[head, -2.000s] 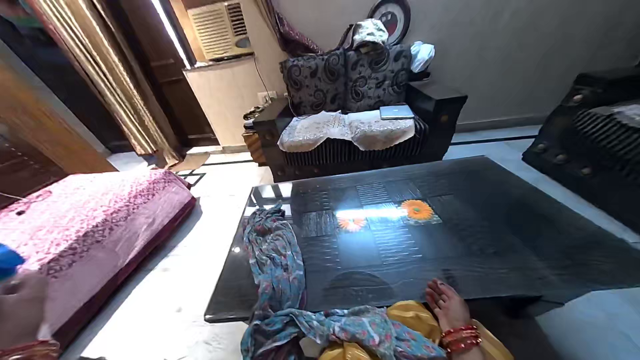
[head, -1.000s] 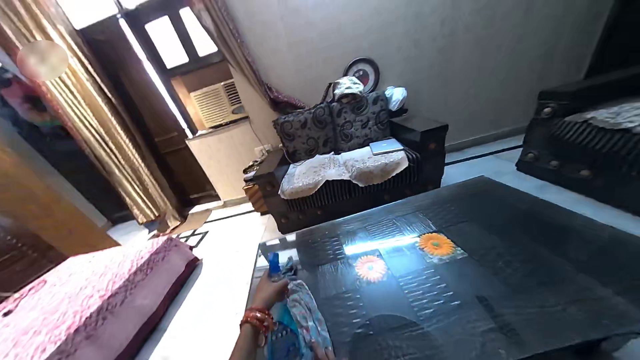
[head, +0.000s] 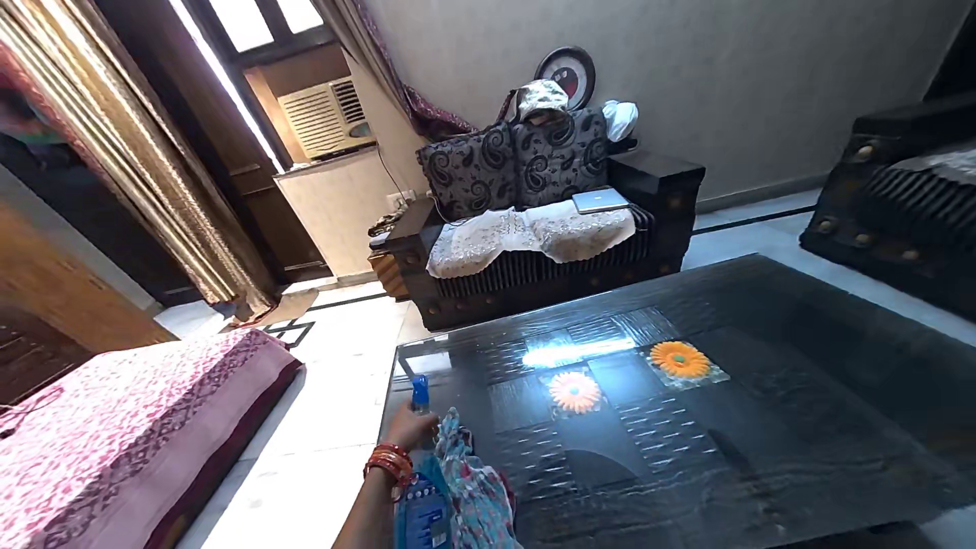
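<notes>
My left hand point(head: 412, 428), with red bangles at the wrist, is closed around the upper part of a blue plastic bottle point(head: 425, 512) at the near left corner area of a dark glass-topped table point(head: 762, 427). The bottle's blue top point(head: 420, 390) sticks out beyond my fingers, and its body shows beside my wrist. Just right of the bottle, a crumpled blue floral cloth point(head: 476, 488) lies over the tabletop. Orange point(head: 679, 359) and pale pink point(head: 575, 392) flower pictures show in the table's surface. My right hand is out of view.
Beyond the table stands a patterned sofa point(head: 526, 286) bearing a pale cover and a closed laptop point(head: 600, 200). A bed with a pink spread point(head: 152, 412) is at left, across a strip of white floor point(head: 343, 389). Another dark sofa point(head: 877, 221) stands at right.
My left hand has come from the left edge to the table beside the cloth. My right hand, on the cloth two seconds ago, has gone out of view. The view has shifted.
</notes>
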